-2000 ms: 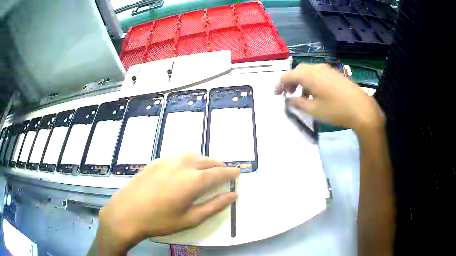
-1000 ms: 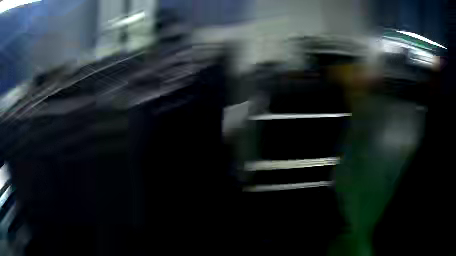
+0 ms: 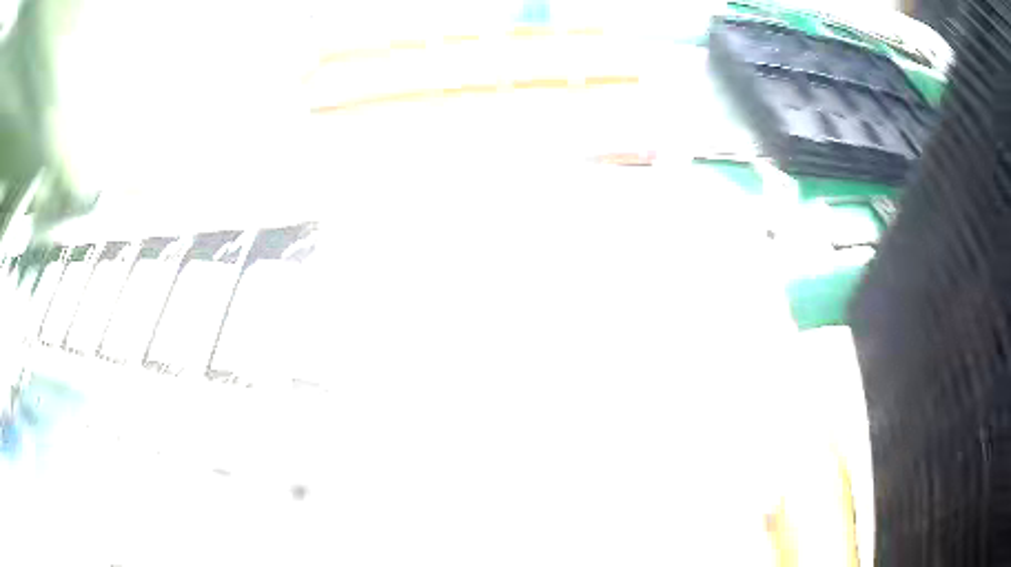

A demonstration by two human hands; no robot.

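Note:
The picture is badly overexposed and most of its middle is blank white. A row of phone middle frames (image 3: 277, 241) shows at the left, side by side, with grey upper ends and thin dark edges; the right end of the row fades into the glare. A pale yellow patch (image 3: 815, 515) at the bottom right may be part of my right arm or hand; its fingers and anything in them cannot be made out. My left hand cannot be seen.
A black blister tray (image 3: 843, 105) lies on the green conveyor belt (image 3: 826, 294) at the upper right. A large dark surface (image 3: 942, 388) fills the right edge. Faint orange lines show behind the glare at the top.
The view swung away to dark, blurred shapes and is now back over the row, washed out by glare. Both hands were clear in the oldest frame; neither is clear now.

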